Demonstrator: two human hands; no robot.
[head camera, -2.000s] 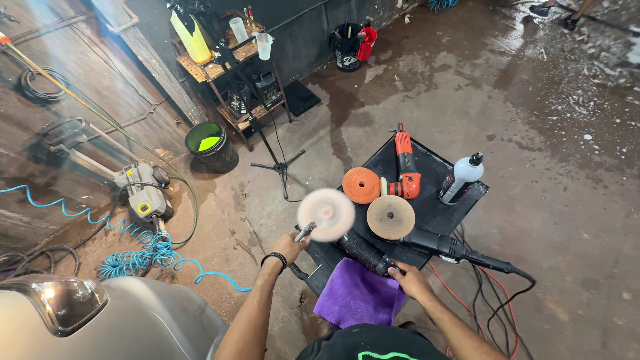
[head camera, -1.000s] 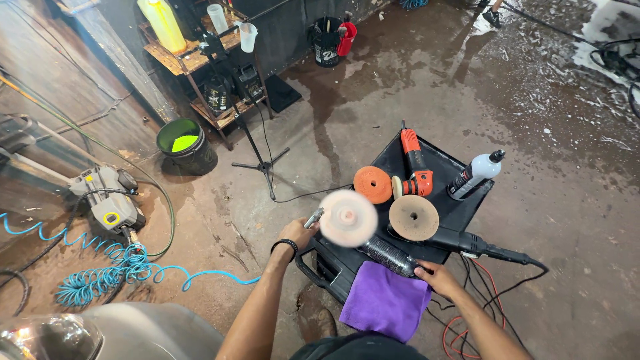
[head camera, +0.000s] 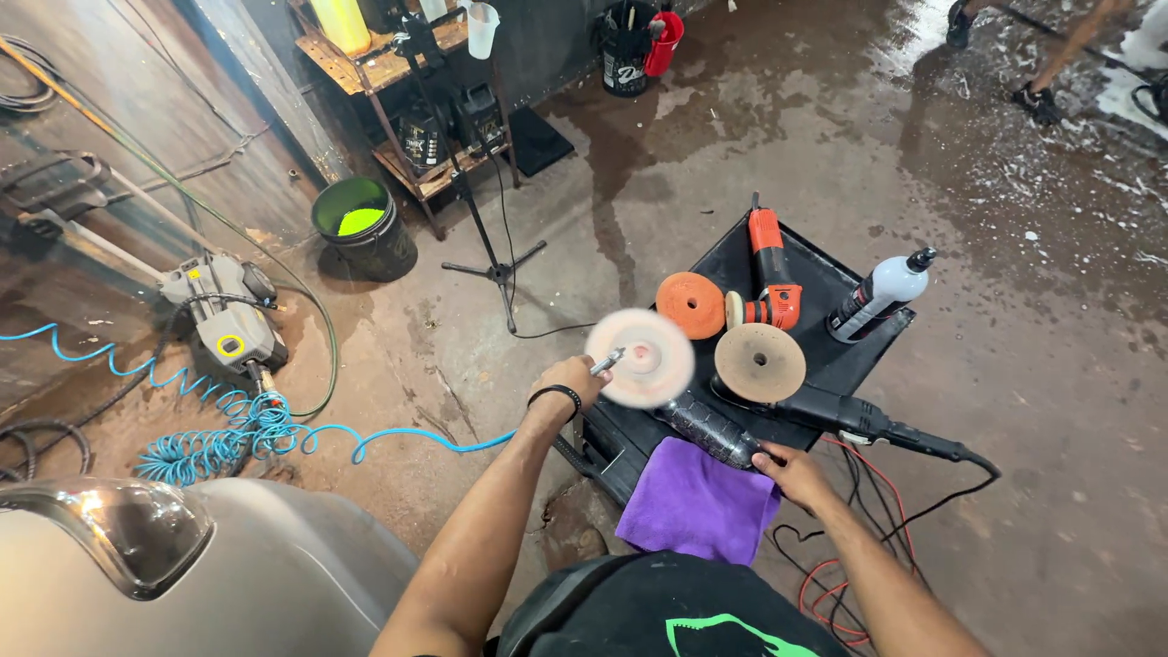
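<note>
My left hand (head camera: 570, 381) grips a metal air blow gun, its tip over the face of a pale polishing pad (head camera: 641, 356) that looks blurred as if spinning. The blue coiled air hose (head camera: 392, 436) runs up to that hand. The pad sits on a dark-bodied polisher (head camera: 712, 427), and my right hand (head camera: 792, 473) holds the rear end of its body. Beneath lies a purple microfiber towel (head camera: 698, 506) at the near edge of a black cart (head camera: 844, 370). A second black polisher (head camera: 839, 412) with a tan pad (head camera: 760, 362) rests beside it.
The cart also bears an orange pad (head camera: 691, 306), a red polisher (head camera: 776, 265) and a bottle (head camera: 881, 297). A tripod stand (head camera: 497, 272), a bucket (head camera: 365, 233), a pressure washer (head camera: 228, 310) and a car body (head camera: 274, 557) lie leftward. Cables trail at right; a person's legs (head camera: 1072, 55) show far right.
The blow gun in my left hand has shifted slightly over the blurred pad's face. My right hand keeps its hold on the polisher. The view has shifted a little.
</note>
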